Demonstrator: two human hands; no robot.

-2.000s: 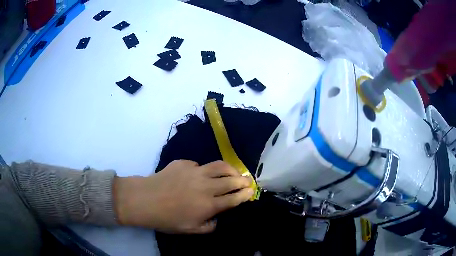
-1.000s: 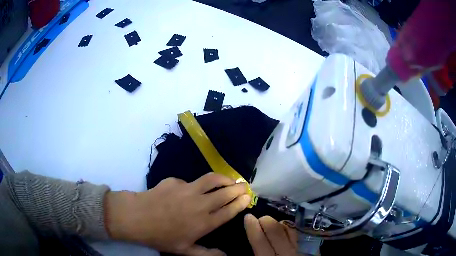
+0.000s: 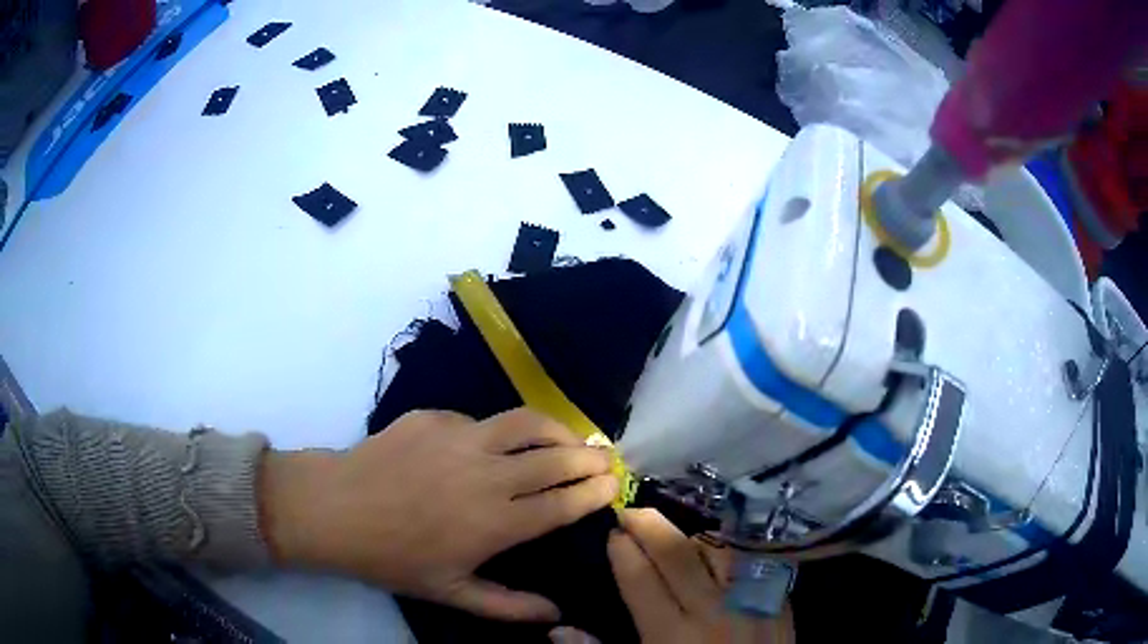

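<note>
A black fabric panel [image 3: 592, 315] with frayed edges lies on the white table under the machine head. A yellow template strip [image 3: 510, 352] lies on it at a slant, its lower end beside the needle area. My left hand [image 3: 441, 510] lies flat, fingertips pressing the strip's lower end. My right hand [image 3: 686, 585] is at the bottom, partly under the machine head and cut off by the frame edge, its fingertips resting on the black cloth just below the strip's end. The white sewing machine [image 3: 755, 365] hides the needle.
Several small black fabric patches [image 3: 325, 204] are scattered on the white table [image 3: 189, 289] beyond the panel. A pink thread cone [image 3: 1026, 94] stands above the machine head. A clear plastic bag [image 3: 856, 76] lies behind it. A blue branded strip [image 3: 88, 120] runs along the left edge.
My right hand has come into view beside the needle area. The strip's upper end has swung left, with the cloth turned slightly. My left hand still presses on the strip.
</note>
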